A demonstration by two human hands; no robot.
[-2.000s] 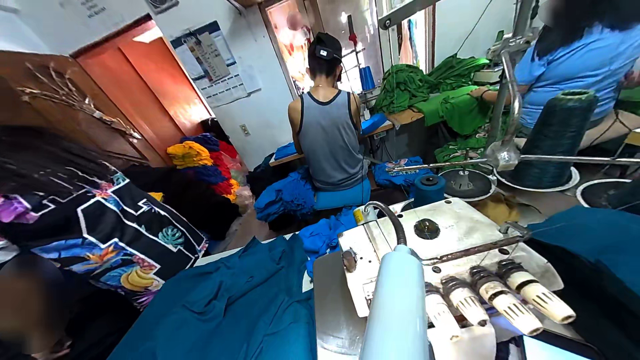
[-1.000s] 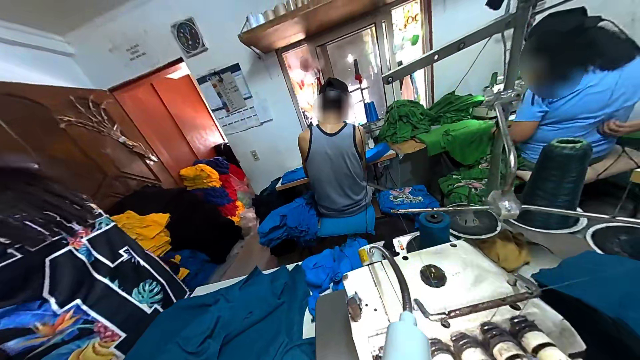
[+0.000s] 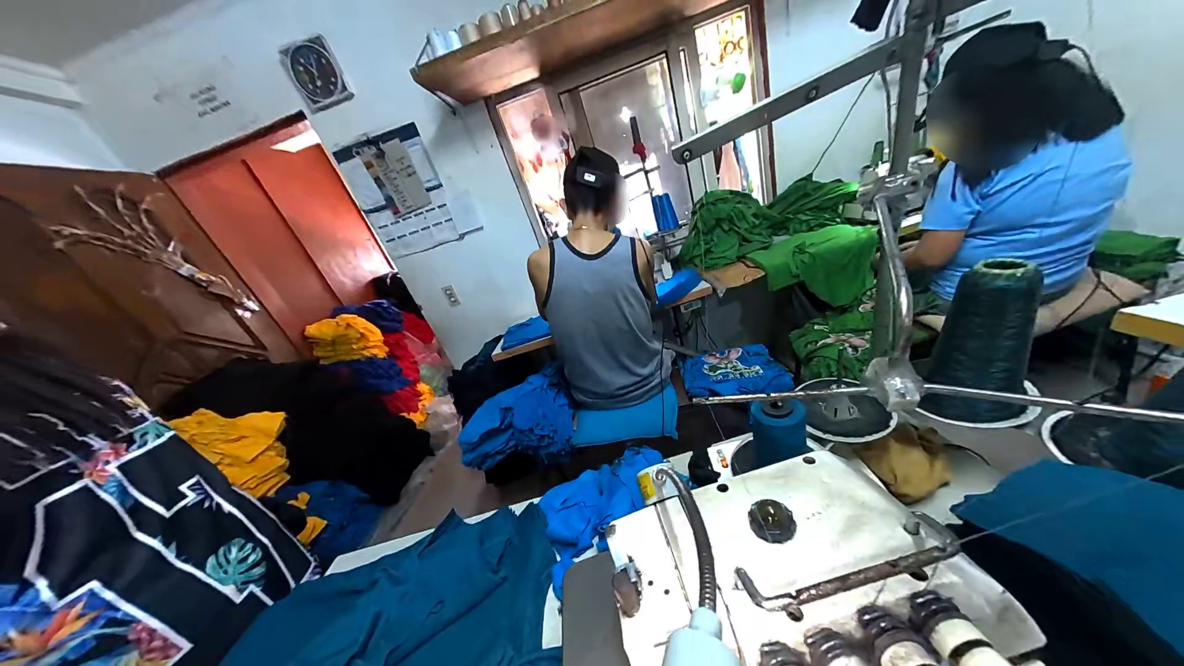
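Note:
Neither of my hands shows in the head view. At the bottom centre stands a white overlock sewing machine (image 3: 832,536) with tension knobs (image 3: 888,629) along its near edge and a flexible-neck lamp (image 3: 700,638) in front. Teal fabric (image 3: 425,592) lies spread over the table left of the machine, with crumpled bright blue fabric (image 3: 597,499) beside it. More teal fabric (image 3: 1082,527) lies to the right. Behind the machine are a blue thread cone (image 3: 778,430) and a large dark green thread cone (image 3: 986,333).
A person in a grey tank top (image 3: 601,305) sits ahead. Another in a blue shirt (image 3: 1036,213) sits at right; a person in a patterned black shirt (image 3: 139,518) is close at left. A metal thread stand (image 3: 895,277) rises behind the machine. Fabric piles (image 3: 361,351) lie at left.
The view has tilted up, so less of the machine and lamp shows. The blue-shirted person's arm, extended to the left two seconds ago, is drawn in closer. No hand of mine appears in any frame.

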